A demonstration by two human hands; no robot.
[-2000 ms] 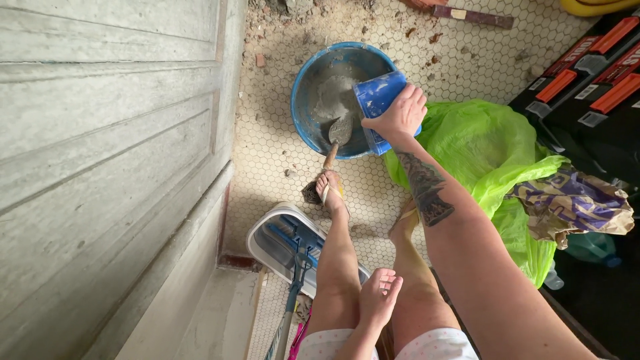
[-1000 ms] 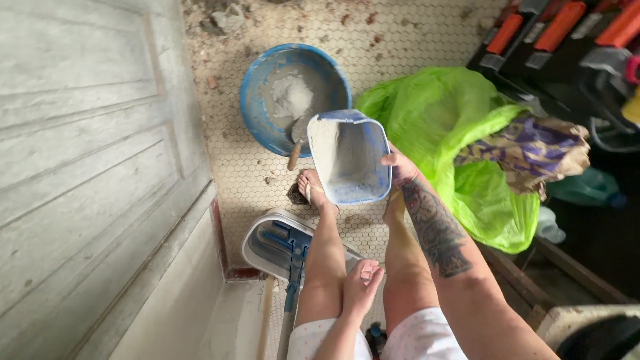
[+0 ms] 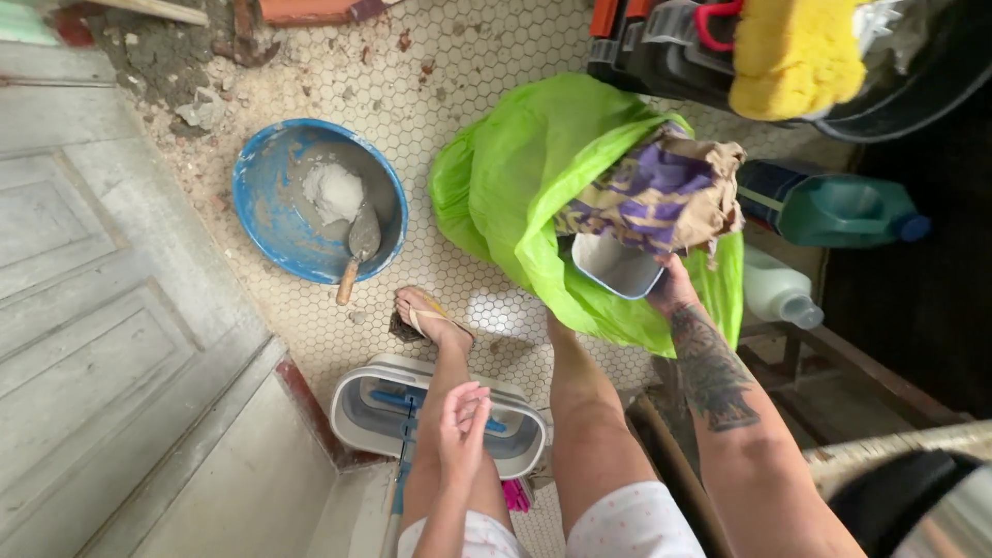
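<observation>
My right hand [image 3: 673, 288] grips the rim of a blue plastic tub [image 3: 617, 267] with pale powder on its inner walls. The tub is at the mouth of a crumpled paper sack [image 3: 659, 190], which sits in a bright green plastic bag [image 3: 535, 163]; the tub's lower part is hidden. My left hand [image 3: 465, 411] hovers over my leg with fingers loosely curled, holding nothing. On the floor to the left stands a round blue basin [image 3: 263, 232], smeared with grey mortar. In it lie a heap of whitish powder [image 3: 333, 191] and a trowel [image 3: 363, 240], its wooden handle over the rim.
A mop bucket [image 3: 353, 442] stands by my leg. Rubble [image 3: 167, 70] and a hammer [image 3: 246, 39] lie at the upper left, near a panelled door [image 3: 101, 310]. At right are a yellow sponge [image 3: 794, 62], a teal jug [image 3: 849, 208] and a whitish bottle [image 3: 775, 287].
The tub in my right hand has moved from over the blue basin to the sack in the green bag. White powder lies heaped in the basin, where the oldest frame shows none.
</observation>
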